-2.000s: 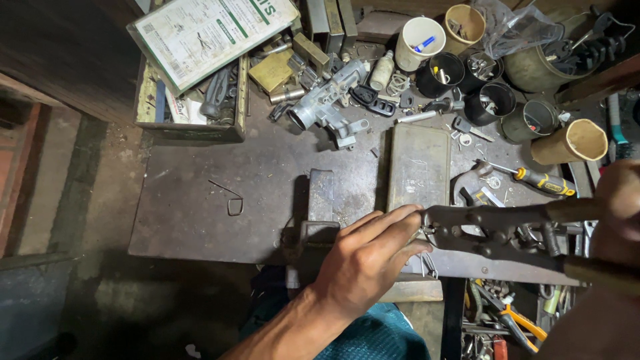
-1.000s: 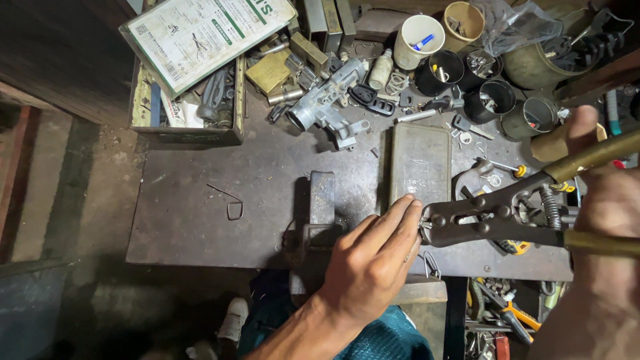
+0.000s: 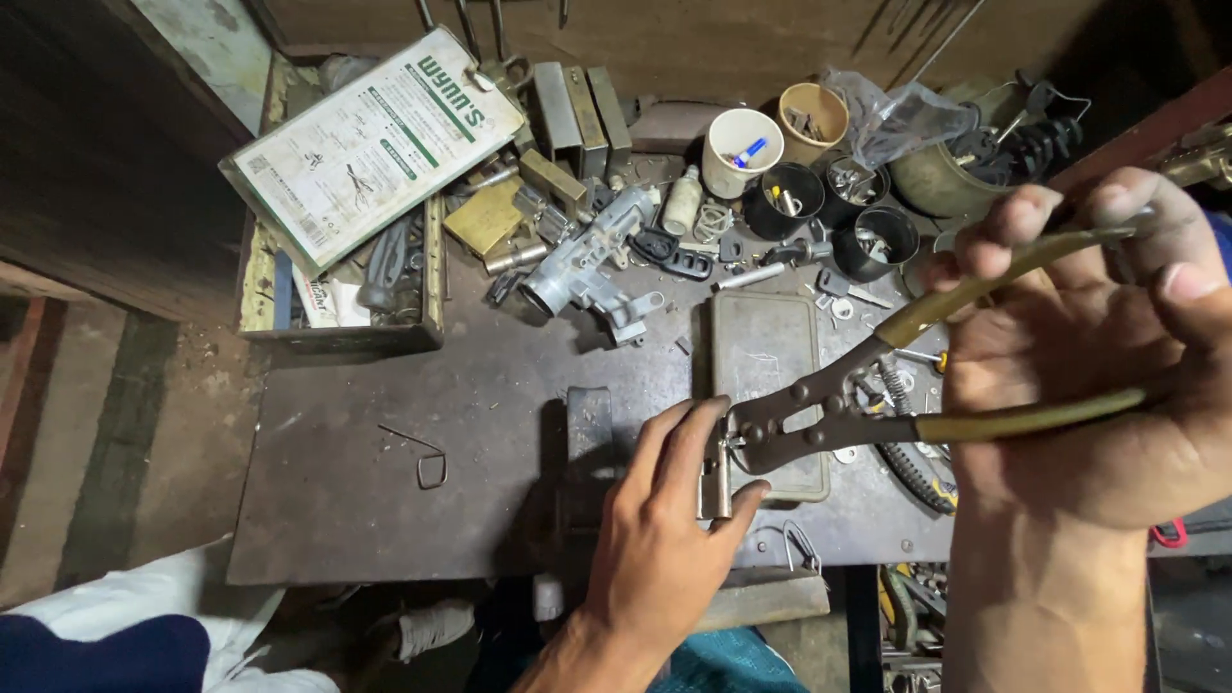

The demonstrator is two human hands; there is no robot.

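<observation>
My left hand (image 3: 664, 510) holds a small shiny metal part (image 3: 722, 478) between fingers and thumb. At that part sit the jaws of a long-handled plier-type tool (image 3: 804, 419) with dark metal joints and yellow-brown grips. My right hand (image 3: 1078, 375) is on the right with its palm turned up, the two spread handles lying across the fingers and palm. Behind the tool lies a flat grey lidded box (image 3: 765, 356). A bench vise (image 3: 589, 433), partly in shadow, is left of my left hand. A bent wire (image 3: 431, 462) lies further left on the bench.
A metal lock housing (image 3: 592, 260), key fobs (image 3: 672, 254) and brass blocks (image 3: 486, 217) lie at the back. Cups of small parts (image 3: 743, 154) stand behind them. A drawer of tools (image 3: 342, 332) with a printed package (image 3: 375, 144) is at the left. Another person's leg (image 3: 183, 606) shows lower left.
My right hand has turned palm up and its fingers have loosened around the handles. The leg at the lower left has come into view. The view has shifted.
</observation>
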